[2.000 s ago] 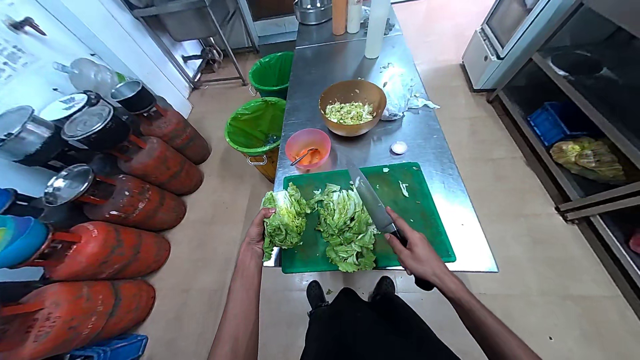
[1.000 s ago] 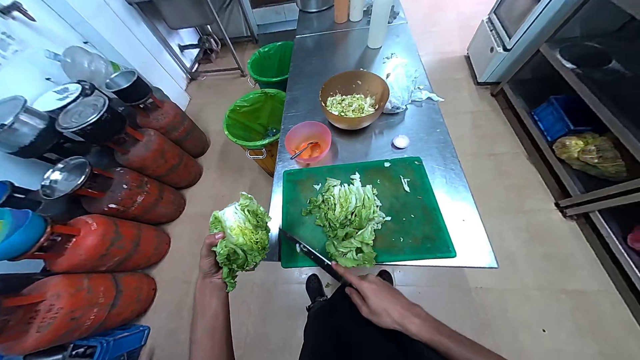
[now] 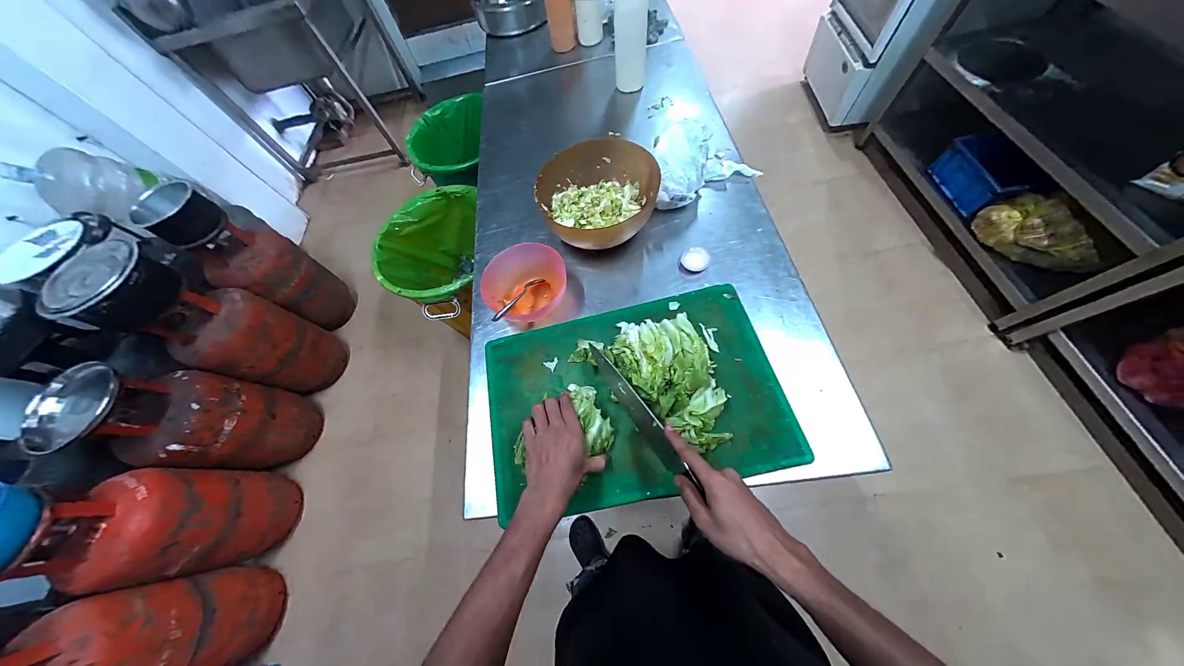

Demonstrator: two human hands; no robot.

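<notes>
My left hand [image 3: 555,450] presses a piece of leafy lettuce [image 3: 590,424] onto the left part of a green cutting board [image 3: 768,407]. In my right hand [image 3: 717,495] is the dark handle of a kitchen knife [image 3: 638,407], its blade slanting up and left between that piece and a pile of cut lettuce [image 3: 671,365]. Beyond the board stand a pink bowl [image 3: 524,261] with orange contents and a spoon [image 3: 518,301], and a brown bowl [image 3: 606,159] of chopped pale-green vegetable. A small white round item [image 3: 695,259] lies right of them.
The steel table [image 3: 740,250] also bears a crumpled plastic bag [image 3: 683,162], bottles [image 3: 631,46] and a metal pot [image 3: 510,16]. Green-lined bins [image 3: 425,242] stand against its left side. Red gas cylinders [image 3: 176,527] line the left; a shelf rack [image 3: 1027,166] is at the right.
My left hand has brought the lettuce from left of the table, where it was held one second ago, onto the board. The knife has moved up and right from the board's near left edge.
</notes>
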